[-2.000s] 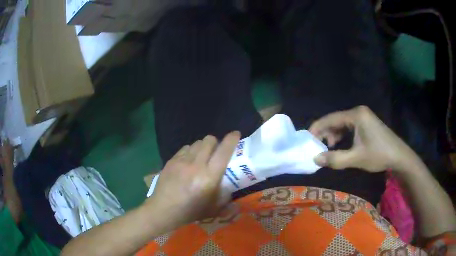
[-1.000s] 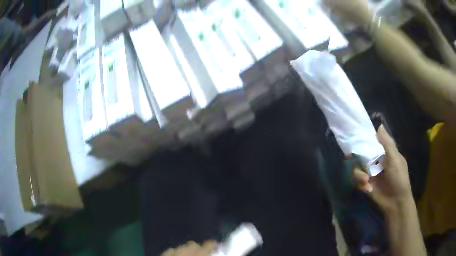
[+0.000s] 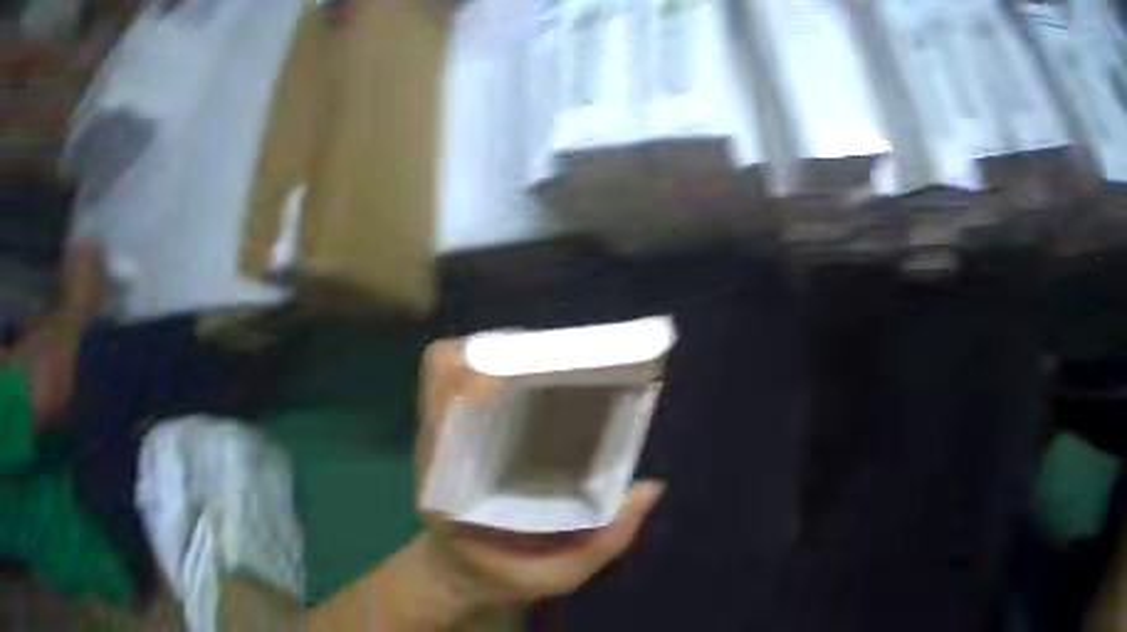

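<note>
A white retail box [image 3: 562, 447] stands in the middle of the head view with its open end towards me. Its inside shows pale walls and a darker bottom; no product can be made out in it. A white end flap [image 3: 571, 347] sticks out along the top edge of the opening. My left hand [image 3: 494, 543] is wrapped around the box from the left and below, fingers on the left side and thumb at the lower right. The picture is blurred. My right hand is not in view.
Rows of white boxes [image 3: 667, 74] lie on the table at the back, grey ends towards me. A brown carton [image 3: 371, 148] lies left of them. Another person's hand [image 3: 62, 333] and green sleeve are at the far left. A white bulging bag [image 3: 241, 482] is at lower left.
The wrapped white roll and my right hand have left the picture. My left hand has come up to the middle with the box, whose open end now shows. The view has swung left.
</note>
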